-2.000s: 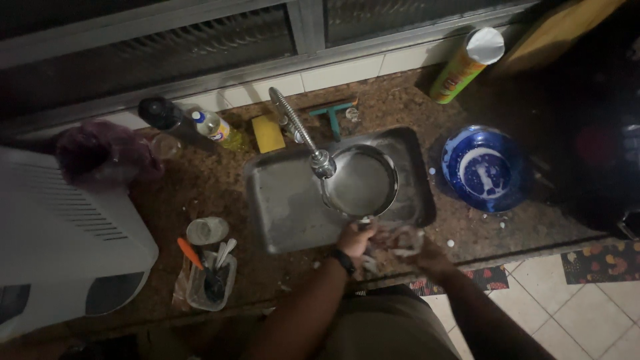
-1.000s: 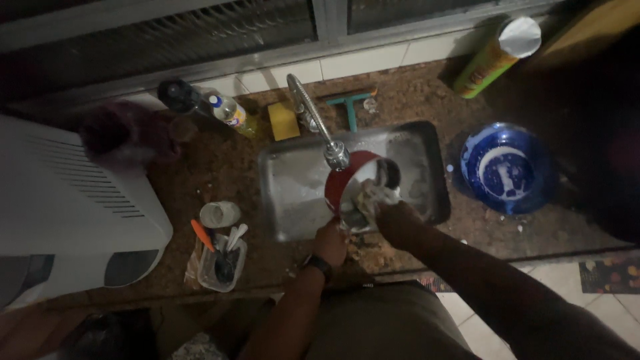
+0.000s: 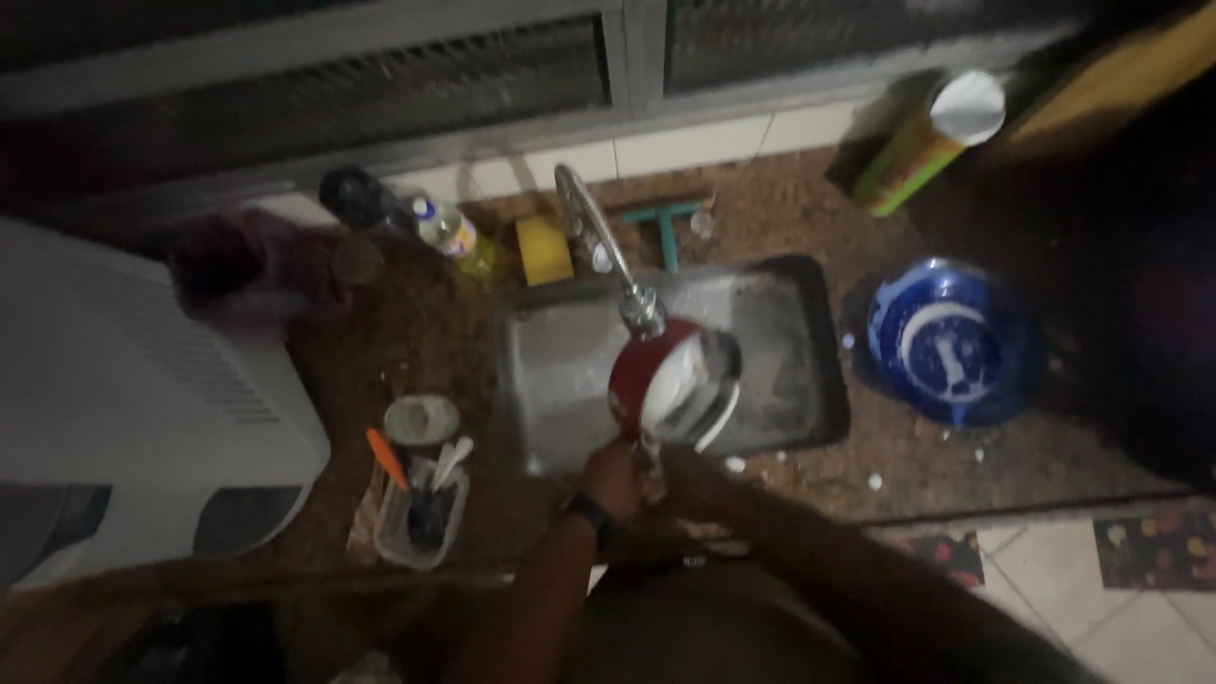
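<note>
A red pot (image 3: 643,369) with a pale inside is tilted over the metal sink (image 3: 560,380), below the spout of the faucet (image 3: 643,309). My left hand (image 3: 611,475), with a dark band on its wrist, grips the pot near its handle at the sink's front edge. Beside it, my right hand (image 3: 692,477) is close against the handle area; blur and overlap hide its fingers and whether it holds anything. To the right of the sink, a blue plastic basin (image 3: 898,347) with white suds inside rests on the stone counter (image 3: 760,204).
Behind the sink are a yellow sponge (image 3: 544,251), a teal squeegee (image 3: 668,233) and a bottle of yellowish liquid (image 3: 446,231). A green canister (image 3: 902,171) stands back right. Front left are a clear plastic container (image 3: 423,532) with utensils and a round cup (image 3: 421,420); a white appliance (image 3: 142,361) is far left.
The pot first lay with its round opening upward, then was tilted with its red side showing. My right hand has moved from inside the pot to its handle area, beside my left hand.
</note>
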